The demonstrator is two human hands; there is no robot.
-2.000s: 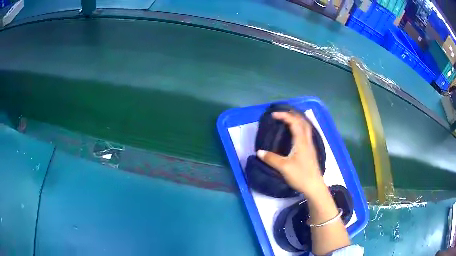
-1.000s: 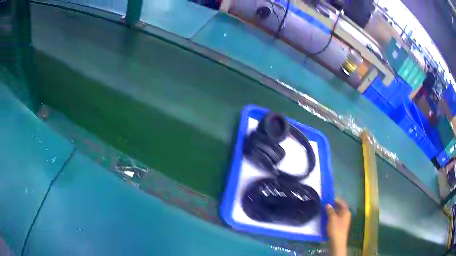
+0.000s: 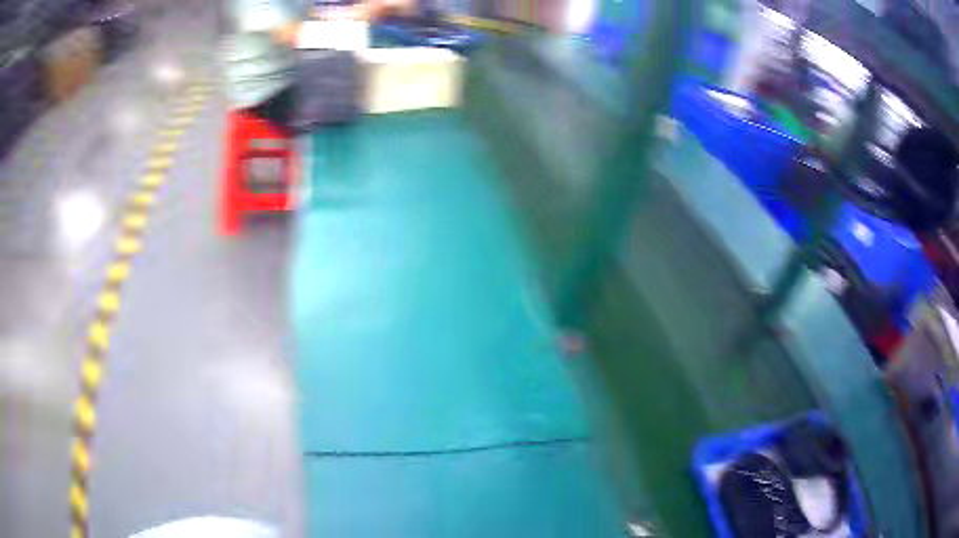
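Note:
The blue tray (image 3: 707, 470) lies on the green conveyor belt at the lower right and is cut by the frame's bottom edge. In it, a black rounded case or insert (image 3: 759, 498) with bright reflections lies on the left. Black headphones (image 3: 817, 447) lie beside it at the tray's far right, over a white liner. The picture is blurred, so details are unclear. Neither of my hands is in the picture.
A teal worktop (image 3: 421, 294) runs beside the conveyor belt (image 3: 673, 441). A green post (image 3: 620, 179) stands at the belt. A seated person (image 3: 263, 53) is on a red stool (image 3: 258, 173). Yellow-and-black floor tape (image 3: 116, 273) runs at left. Blue crates (image 3: 726, 142) are at right.
The view has swung left along the line, and the tray now shows at the lower right. The hand that was over the headphones, then at the tray's rim, is out of view.

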